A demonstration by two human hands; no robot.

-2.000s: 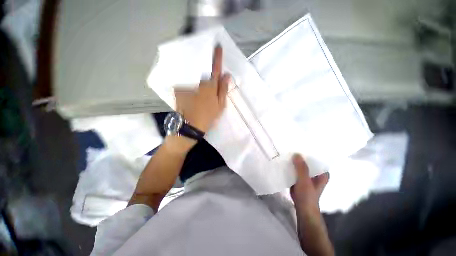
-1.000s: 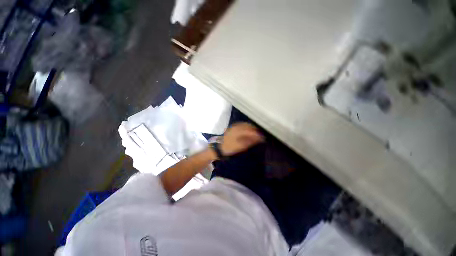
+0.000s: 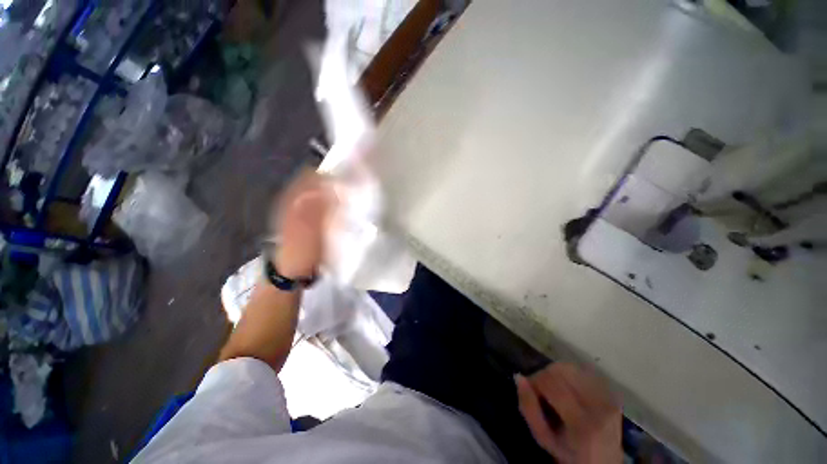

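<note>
My left hand (image 3: 304, 225), blurred, is at the left end of the sewing table against a bunched white cloth piece (image 3: 352, 217); its fingers are too blurred to tell whether they grip it. The cloth reaches up past the table's corner. More white pieces (image 3: 328, 376), some with dark outlines, lie below it beside my lap. My right hand (image 3: 573, 412) is at the table's front edge at the lower right, fingers partly curled, with no cloth visible in it.
The pale sewing table (image 3: 490, 136) fills the right side, with the machine bed (image 3: 653, 245) and its metal plate set in it. At left are a blue rack (image 3: 77, 127), plastic bags (image 3: 159, 213) and a striped cloth bundle (image 3: 95, 294) on the floor.
The panel held two seconds ago is out of both hands. The view has swung left. My left hand has moved left and up to the white pieces. My right hand has come back into view.
</note>
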